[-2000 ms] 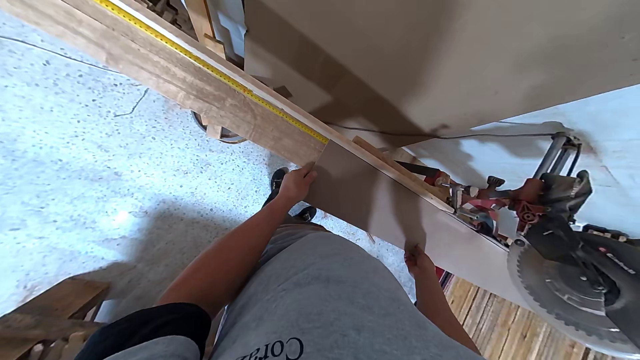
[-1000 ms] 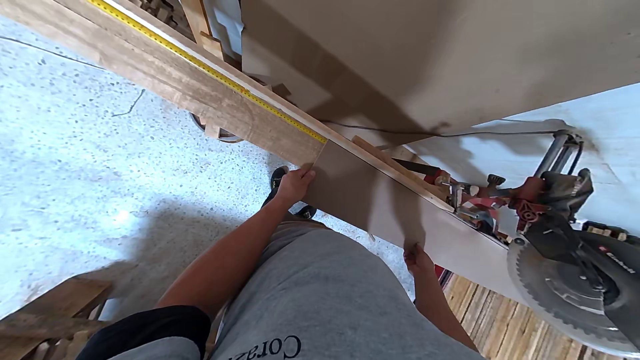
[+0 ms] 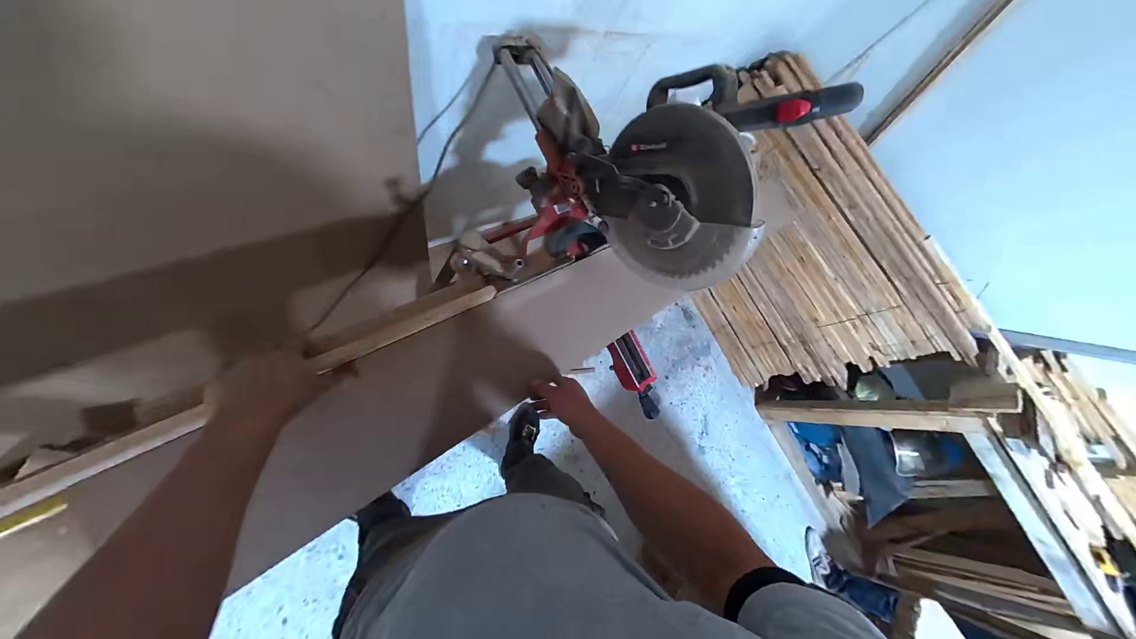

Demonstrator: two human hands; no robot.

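Note:
A long, flat brown board [image 3: 382, 426] runs diagonally from the lower left to a sliding miter saw [image 3: 683, 195], its far end beneath the round blade. My left hand [image 3: 266, 386] is blurred and lies across the board's upper edge, by the wooden fence strip [image 3: 408, 328]; its fingers' hold cannot be made out. At the board's lower edge my right hand [image 3: 564, 399] grips the rim, thumb and fingers around it. A piece of yellow measuring tape [image 3: 34, 516] shows at the far left.
Stacked wooden slats [image 3: 825, 240] lie right of the saw. Below them a wooden frame [image 3: 887, 415] holds cloths and offcuts. A red-and-black tool part [image 3: 632, 362] shows below the board. A large brown sheet [image 3: 195, 133] leans behind, with a dark cable beside it.
The view has swung right toward the saw. My left hand has moved from the board's near edge to its far edge by the fence strip. My right hand remains at the near edge.

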